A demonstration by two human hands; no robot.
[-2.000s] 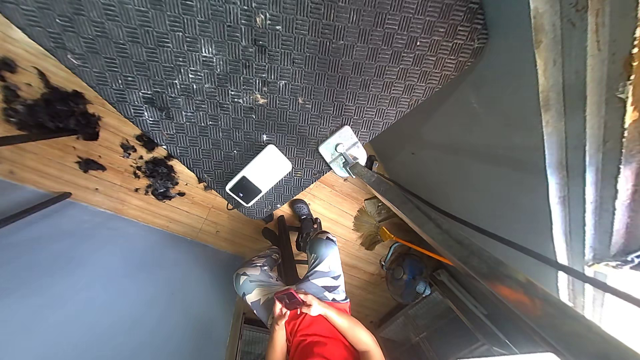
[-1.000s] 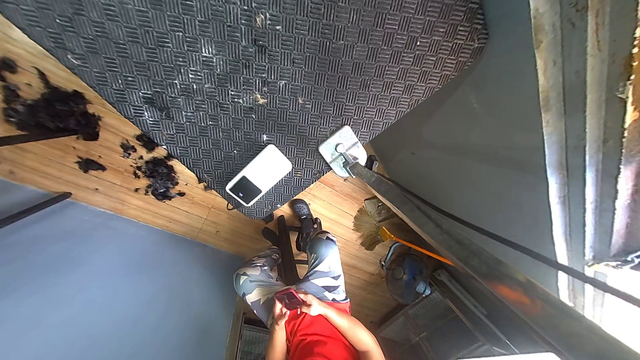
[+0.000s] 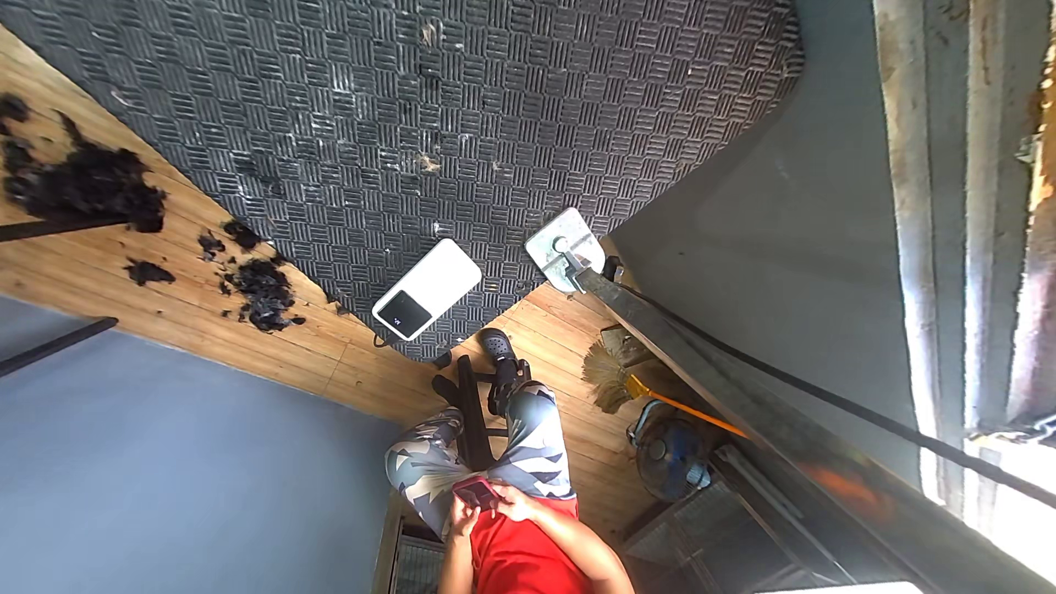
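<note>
Near the bottom middle, my left hand (image 3: 464,516) and my right hand (image 3: 516,502) hold a red-edged smartphone (image 3: 476,493) between them, over my lap. My left fingers are around its lower left side and my right fingers are at its right side. Beyond my feet is a table top with a black textured rubber mat (image 3: 462,124). On the mat's near corner lies a white rounded device (image 3: 433,285) with a dark display and a cable. To its right, a metal clamp plate (image 3: 565,247) is fixed at the mat's edge, joined to a long metal bar (image 3: 660,330).
Clumps of dark hair (image 3: 264,293) lie on the wood-look floor (image 3: 355,371) at the left, with a larger pile (image 3: 82,186) farther left. A broom (image 3: 609,375) with an orange handle and a fan (image 3: 668,450) stand at the right, near a wire cage (image 3: 709,528).
</note>
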